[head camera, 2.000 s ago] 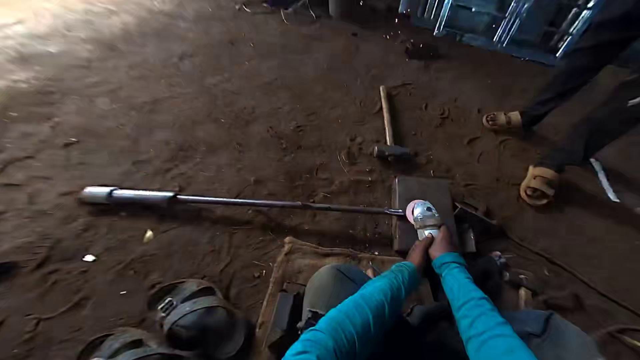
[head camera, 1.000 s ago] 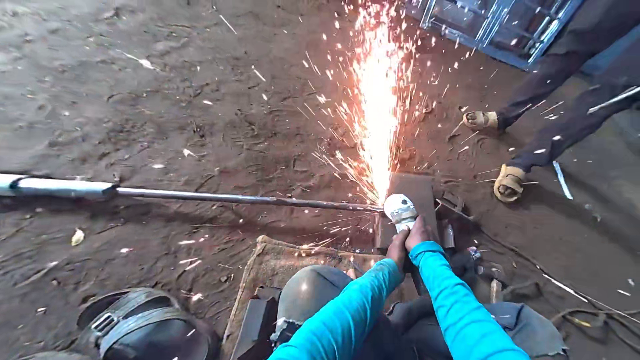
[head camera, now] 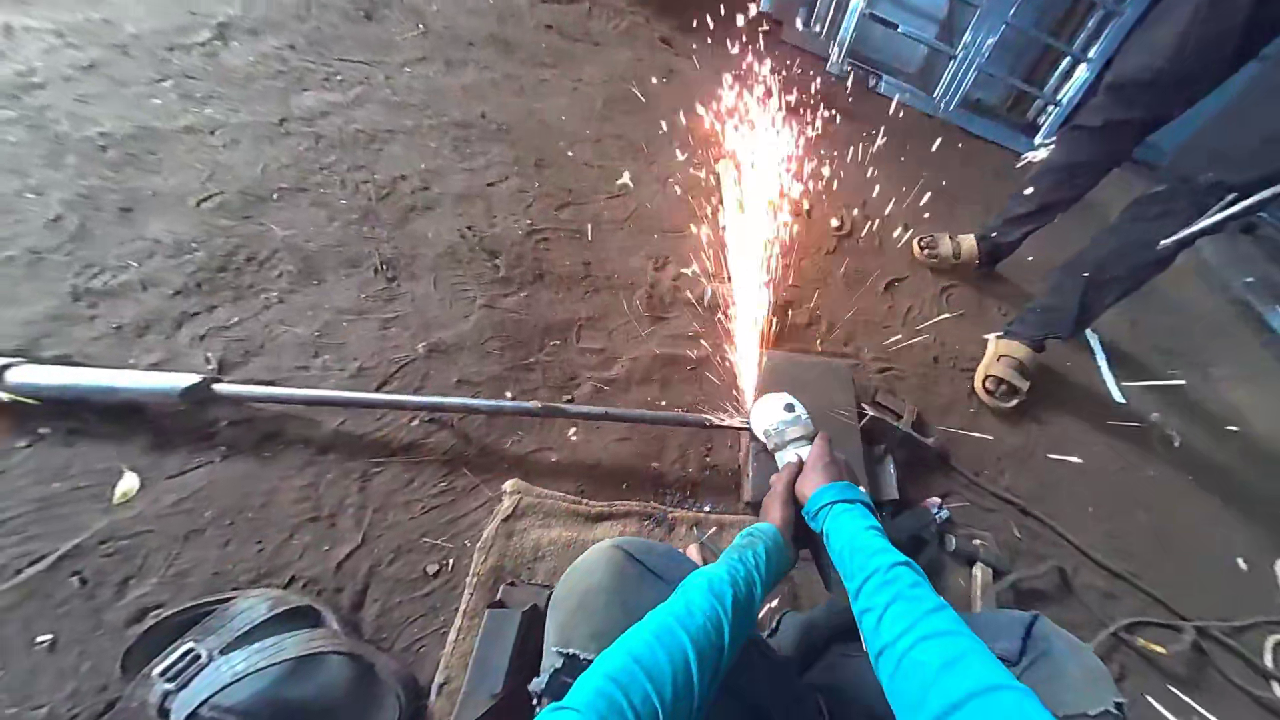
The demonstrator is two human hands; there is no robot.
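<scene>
My left hand (head camera: 780, 500) and my right hand (head camera: 820, 468) are together, gripping the body of an angle grinder (head camera: 785, 425). Its disc side meets the right end of a long metal rod (head camera: 480, 405), and bright sparks (head camera: 755, 220) fly up and away from that contact. The rod runs left into a thicker metal tube (head camera: 110, 382). Beneath the grinder lies a flat metal block (head camera: 815, 385). The disc itself is mostly hidden by the grinder's head.
A person in dark trousers and sandals (head camera: 1003, 372) stands at the right, near a blue metal frame (head camera: 950, 60). A cable (head camera: 1060, 540) crosses the ground at right. Burlap sacking (head camera: 520, 535) lies by my knee, and a buckled dark shoe (head camera: 270, 660) is at lower left.
Two seconds ago there were no sparks, and a hammer showed beyond the block; now sparks stream over that area. The sparks were also there one second ago. Both hands have kept hold of the grinder.
</scene>
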